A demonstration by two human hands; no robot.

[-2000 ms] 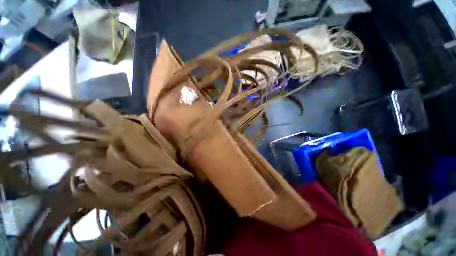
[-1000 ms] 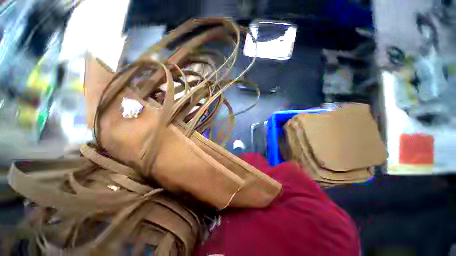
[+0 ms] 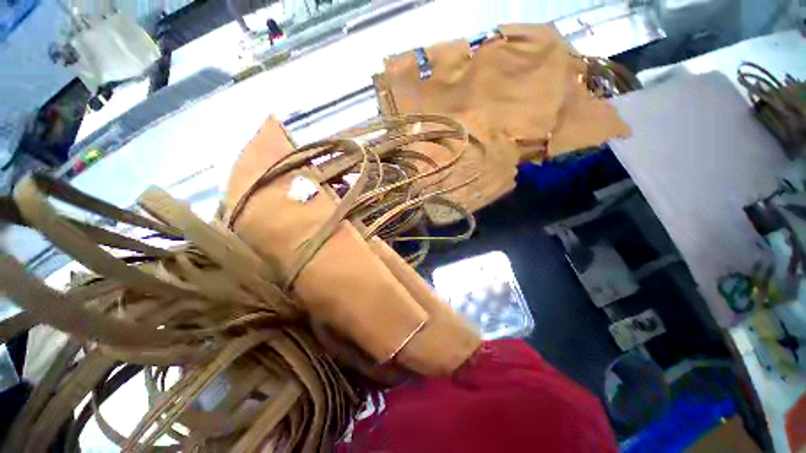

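A folded stack of tan bag panels [image 3: 353,296] lies across the wearer's dark red sleeve [image 3: 495,407], with narrow tan handles [image 3: 460,142] looping out at its upper side. A small whitish piece [image 3: 302,188] sits on the panels between the handles. A large bundle of brown straps [image 3: 256,354] fills the lower left, its ends fanning out. Neither of my hands shows; the panels and straps hide where they are.
More tan panels [image 3: 504,88] lie on the white table [image 3: 336,62] ahead. A pale grey sheet [image 3: 698,177] covers a surface at right, with brown strips [image 3: 778,102] beyond. A blue crate [image 3: 672,429] shows at the lower right.
The view has swung to a white table with tan panels; the blue crate has moved to the lower right edge. The carried panels and strap bundle keep about the same place before me.
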